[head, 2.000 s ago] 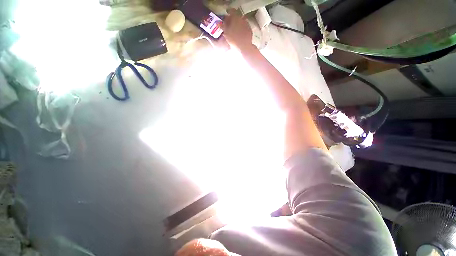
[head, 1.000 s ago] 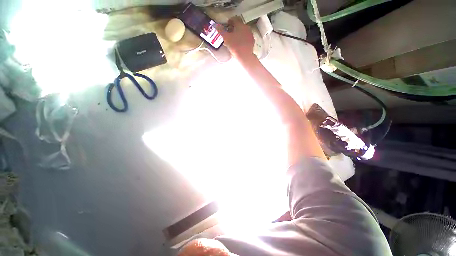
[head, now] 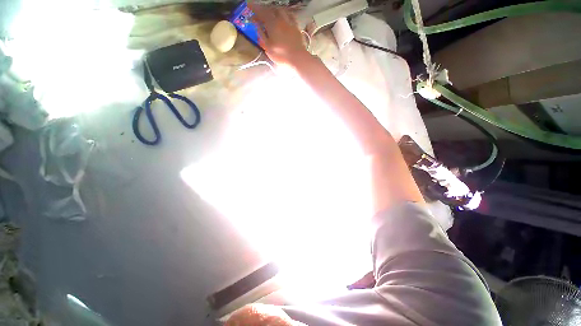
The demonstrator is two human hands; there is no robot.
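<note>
A phone (head: 245, 24) with a lit blue screen lies on the table's far edge, partly covered by my right hand. My right hand (head: 278, 35) reaches over its right side, fingers spread on or just above the screen; the exact contact is hidden. My left hand cannot be made out; only a patch of skin shows at the bottom edge. A round cream object (head: 223, 36) lies left of the phone, with a thin white cable (head: 257, 62) below.
Blue-handled shears (head: 165, 114) lie against a flat black box (head: 178, 65). A dark-and-light bar (head: 245, 286) lies at the near edge. A dark iron (head: 439, 178) is at right, under a green hose (head: 474, 108). A fan (head: 538, 302) stands lower right. Glare hides the table's middle.
The phone screen has turned from dark with white and red to bright blue. My right hand has moved left, further over the phone. The view has shifted slightly.
</note>
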